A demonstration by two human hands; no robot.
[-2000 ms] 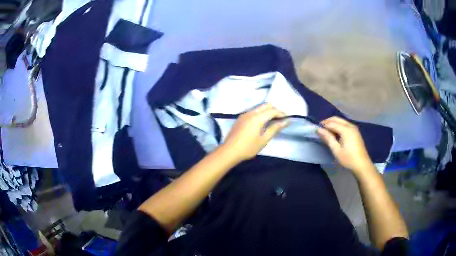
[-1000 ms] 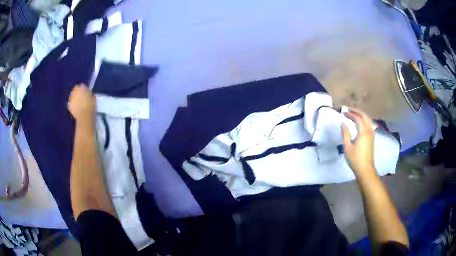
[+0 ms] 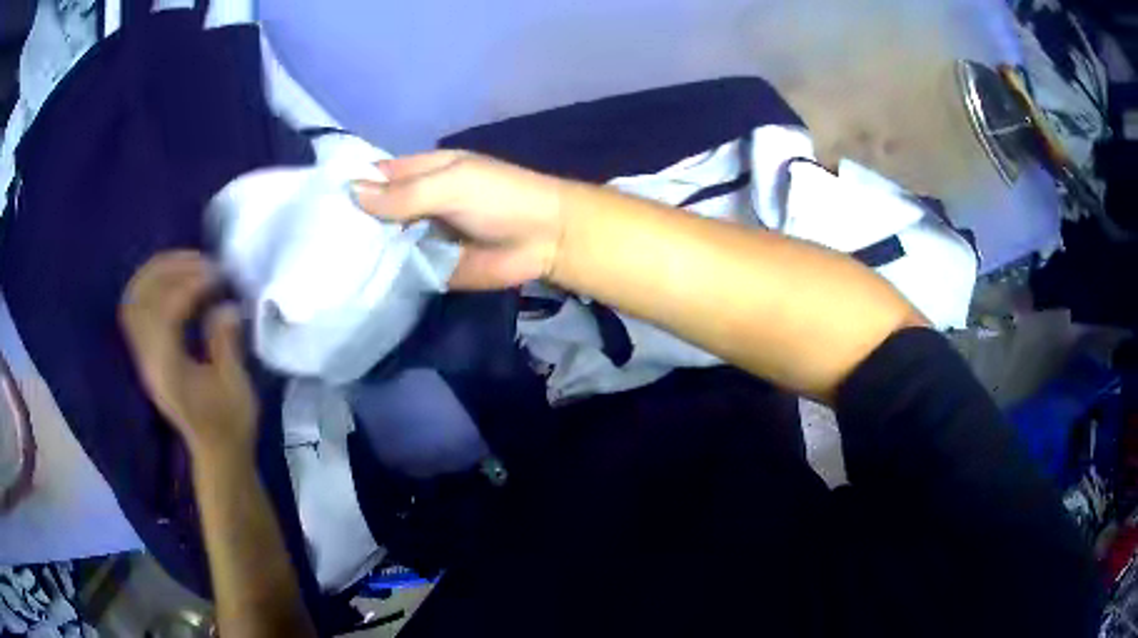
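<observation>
A dark navy garment piece (image 3: 125,162) with white parts lies along the left of the table. My right hand (image 3: 468,218) reaches across to the left and grips a bunched white cloth part (image 3: 331,268), blurred, above that garment. My left hand (image 3: 187,337) is beside the white cloth over the navy fabric, blurred, its fingers curved; whether it pinches any cloth cannot be told. A second navy and white garment piece (image 3: 624,125) lies in the middle and right, partly hidden by my right forearm.
The pale blue-violet ironing table (image 3: 524,50) has brownish stains at the right. A steam iron (image 3: 992,119) stands at the table's far right with its hose behind it. Patterned cloth hangs past the right edge. A pinkish curved tube (image 3: 15,430) shows at the left edge.
My right hand has left the right-hand garment and crossed to the left one, where it now holds up white cloth. My left hand has moved lower. The iron appears higher in view.
</observation>
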